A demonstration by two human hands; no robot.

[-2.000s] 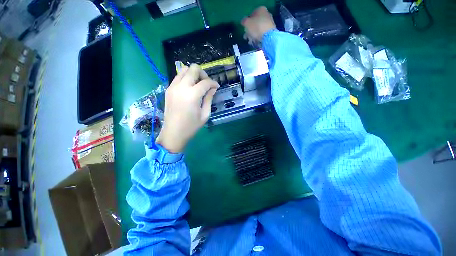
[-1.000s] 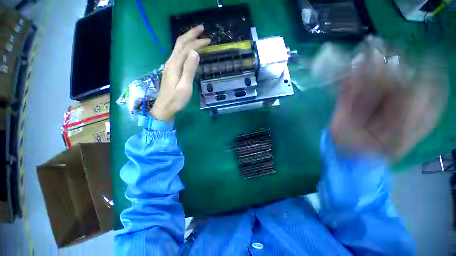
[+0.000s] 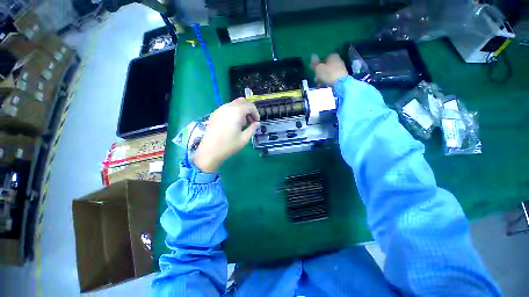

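Observation:
The silver strip cutter [image 3: 296, 134] stands on the green bench mat, with a dark ribbed roller [image 3: 281, 110] and a yellow guard strip [image 3: 275, 97] across it. My left hand [image 3: 225, 133] is at the left end of the roller, its fingers curled together; whether a strip is between the fingertips cannot be told. My right hand [image 3: 329, 69] is behind the machine's right end, small and blurred; the crank handle is not visible. A row of thin dark component strips [image 3: 306, 197] lies in front of the machine.
A black catch tray [image 3: 243, 74] with small bits is behind the machine. A second black tray [image 3: 420, 72] holds plastic-wrapped items at the right rear. Labelled clear bags [image 3: 458, 130] lie to the right. A clear bag [image 3: 196, 132] is left of the machine. An open cardboard box [image 3: 104, 232] is at left.
My right hand has moved from the blurred spot at the right to behind the machine's right end. My left hand's fingers, spread before, are now curled at the roller's left end.

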